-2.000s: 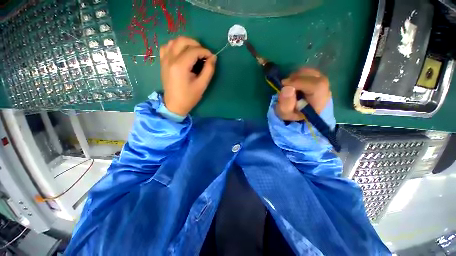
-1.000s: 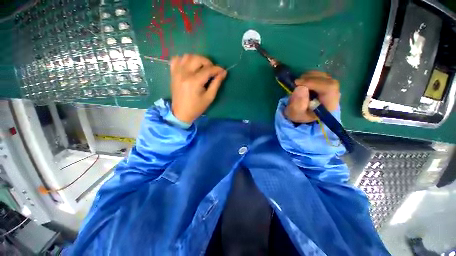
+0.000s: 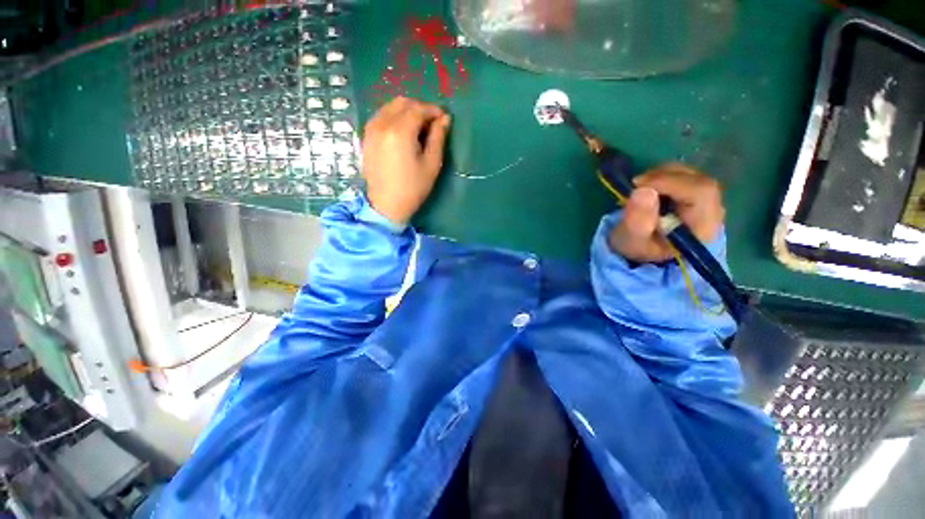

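My right hand (image 3: 669,215) grips the dark blue soldering iron (image 3: 616,170). Its brownish tip reaches the lower right of the small white disc (image 3: 553,106), where a tiny silvery-dark component (image 3: 550,115) lies. My left hand (image 3: 404,157) is left of the disc, below the red wires, with thumb and forefinger curled close together. I cannot tell if anything is in its fingers. A thin pale strand of solder wire (image 3: 489,174) lies curved on the green mat between my left hand and the disc, apart from the fingers.
The clear tray of silvery parts (image 3: 243,112) is at the left. Loose red wires (image 3: 431,51) lie behind my left hand. A clear round hood rim (image 3: 598,73) hangs at the top. The metal-rimmed stand tray (image 3: 801,177) is at the right, with stacked filled trays (image 3: 847,416) below the bench edge.
My left hand has moved away from the disc toward the red wires. The solder strand is now apart from its fingers. The iron stays at the disc while the whole view has shifted.
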